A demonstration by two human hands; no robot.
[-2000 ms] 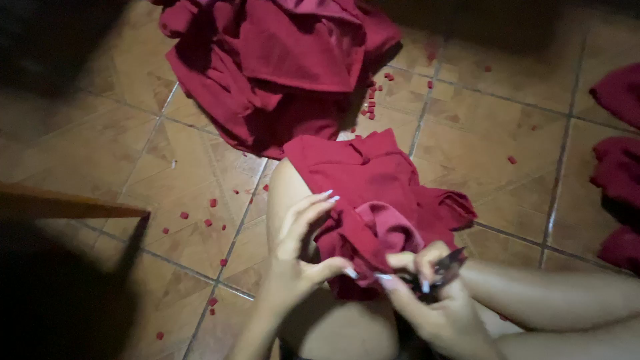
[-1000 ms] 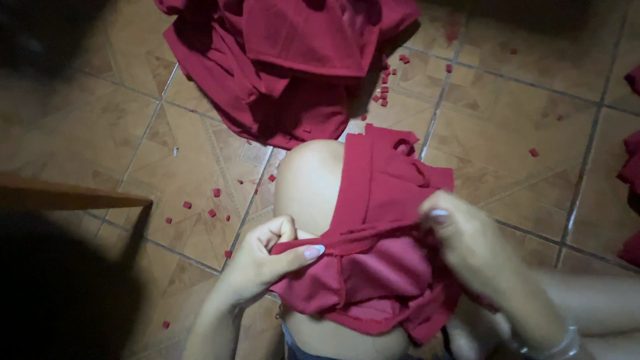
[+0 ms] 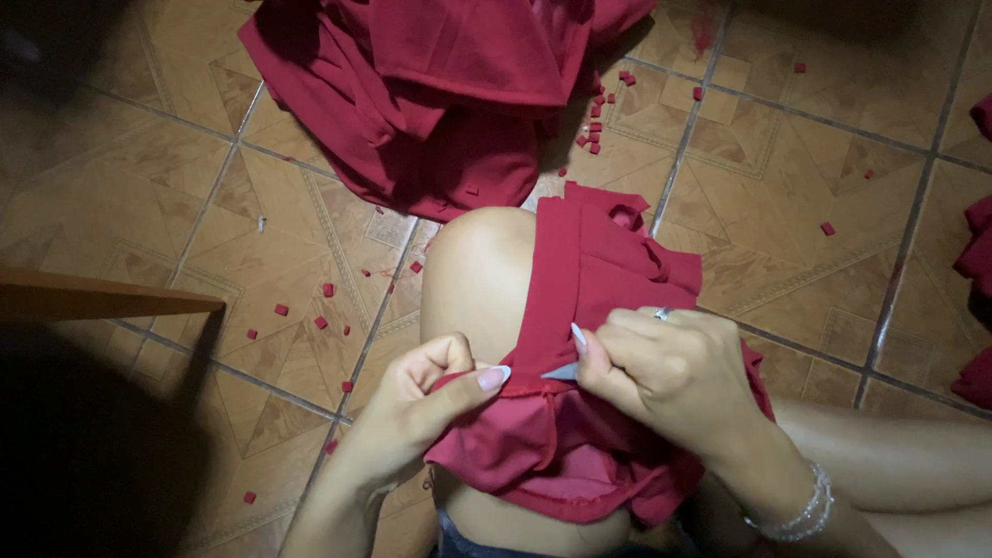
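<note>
A red fabric garment (image 3: 620,263) lies over my bare thigh, with a stitched seam and a folded band across it. My left hand (image 3: 442,395) pinches the edge of the band between thumb and fingers, left of the seam. My right hand (image 3: 666,372) is closed around a small tool, most of it hidden in the fist. Only its pointed grey metal tip (image 3: 559,373) shows, close to the seam and pointing left toward my left thumb. A loose strip of trim (image 3: 551,434) hangs down from the seam onto the lighter inner side of the fabric.
A large heap of red garments (image 3: 434,101) lies on the tiled floor (image 3: 806,310) beyond my knee. Small red fabric bits (image 3: 321,322) are scattered about. More red cloth (image 3: 978,248) lies at the right edge. A wooden piece (image 3: 101,296) juts in from the left.
My right hand has come in toward my left hand, and a metal tip now shows at the seam. Two seconds ago the garment was bunched up between both hands; now its band lies spread over the thigh.
</note>
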